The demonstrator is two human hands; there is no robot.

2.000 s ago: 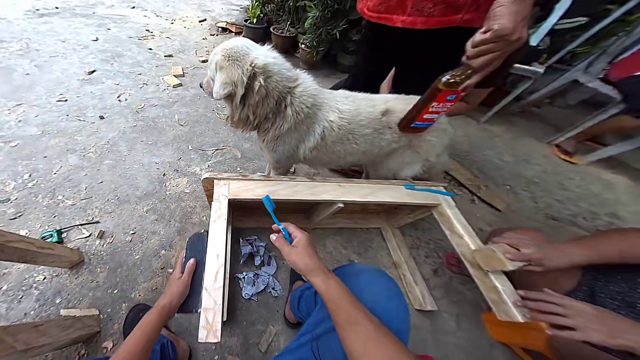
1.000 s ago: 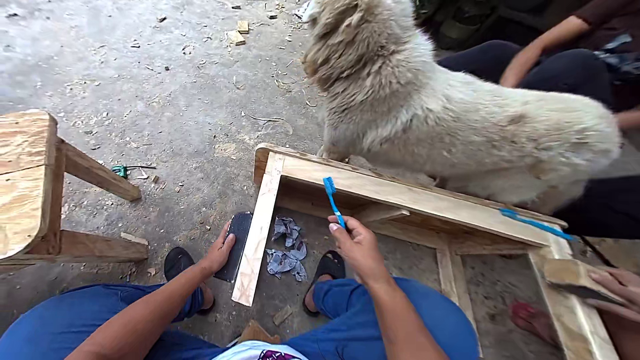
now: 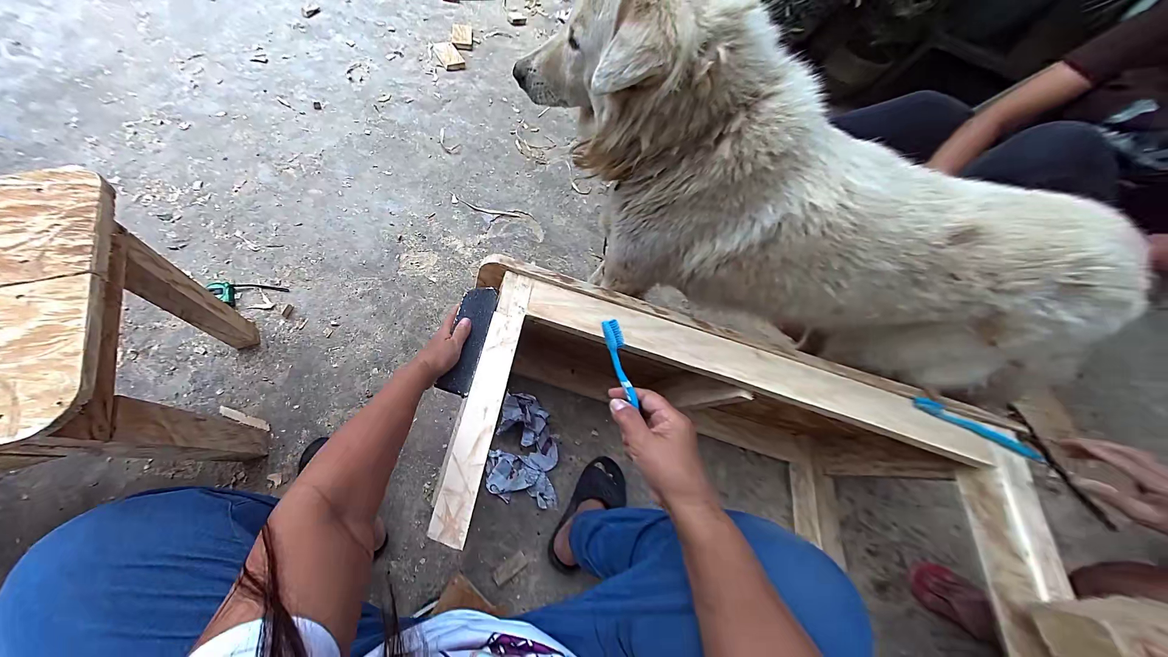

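A wooden bench frame lies on its side in front of me. My left hand holds a dark flat block, perhaps a sanding block, against the outer face of the frame's left leg. In my right hand a blue toothbrush points bristles up over the frame. Another blue toothbrush rests on the far right part of the frame's long rail. Crumpled grey cloth or paper lies on the ground inside the frame.
A pale dog stands right behind the frame. At the left is a wooden stool, with a green tool on the ground near its leg. A co-worker's hand is at the right, another person's arm beyond the dog. Wood scraps lie on the concrete.
The dog's head has come back into view. The co-worker's hand at the right, earlier on a block against the frame, is now off it near the second toothbrush. The person with the bottle is out of view.
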